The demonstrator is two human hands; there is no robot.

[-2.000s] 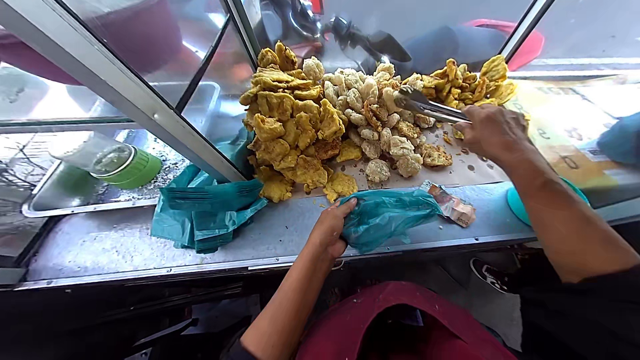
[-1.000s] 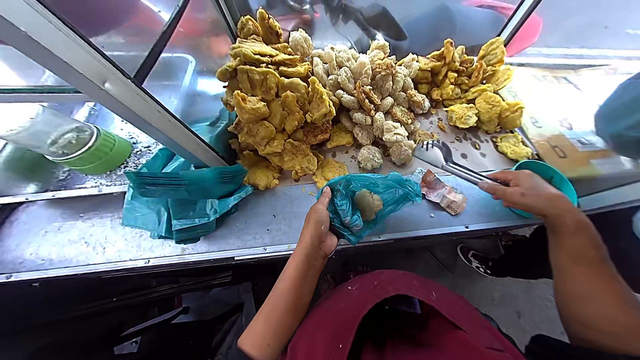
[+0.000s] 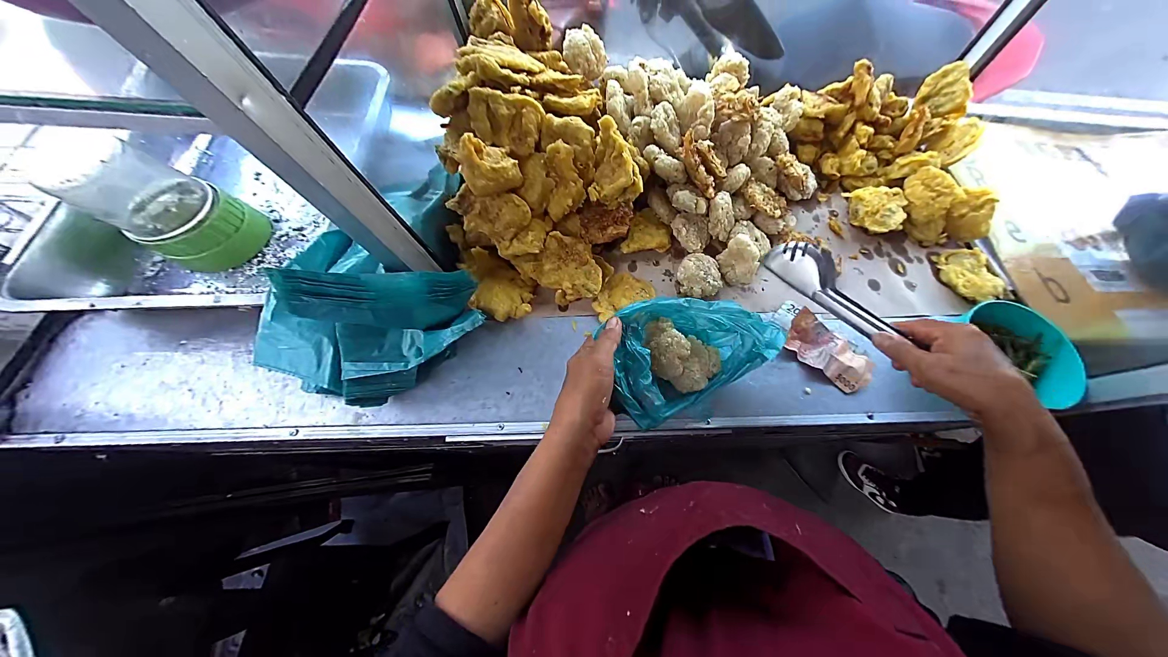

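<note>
My left hand (image 3: pixel 589 388) grips the edge of a teal plastic bag (image 3: pixel 735 333) at the counter's front. Pale battered fritters (image 3: pixel 683 356) lie inside the bag. Metal serving tongs (image 3: pixel 844 306) are in my right hand (image 3: pixel 963 365); their tips point at the heap of pale fried pieces (image 3: pixel 721 164) and look free of food. Yellow fritters are piled to the left (image 3: pixel 547 164) and to the right (image 3: pixel 899 128) of that heap. Crumpled banknotes (image 3: pixel 829 351) lie between the bag and my right hand.
A stack of teal bags (image 3: pixel 365 319) lies left of the food. Beyond the metal frame post (image 3: pixel 265 119), a green-based clear container (image 3: pixel 205 228) rests in a metal tray (image 3: pixel 78 301). A turquoise bowl (image 3: pixel 1068 365) of green chillies or similar stands right. Someone's shoe (image 3: pixel 867 482) shows below the counter.
The tongs have drawn back from the pale heap toward the counter's front. The bag, with no fritters visible in it two seconds ago, now shows pale fritters inside.
</note>
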